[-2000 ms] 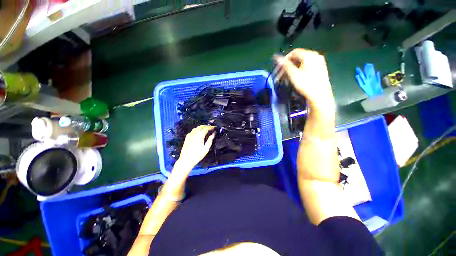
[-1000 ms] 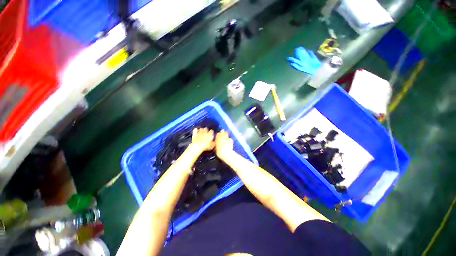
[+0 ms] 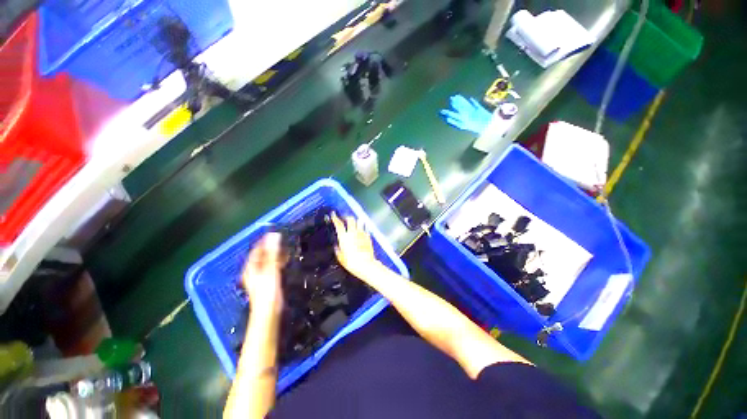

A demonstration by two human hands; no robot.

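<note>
The blue perforated basket stands in front of my body, heaped with black power adapters and tangled cords. My left hand is over the left part of the heap, blurred; I cannot tell whether it holds a unit. My right hand is over the right part of the heap with its fingers spread, and no unit shows in it. The blue right-hand tote holds a white liner sheet with a pile of black units on it.
On the bench right of the basket lie a phone, a whitish bottle, a white card and a yellow stick. Beyond are a blue glove and another bottle. Red and blue bins stand at upper left.
My hands were together in the basket one second ago; my left hand has moved left, and my right hand has opened. Earlier my right hand was outside the basket. The view has turned.
</note>
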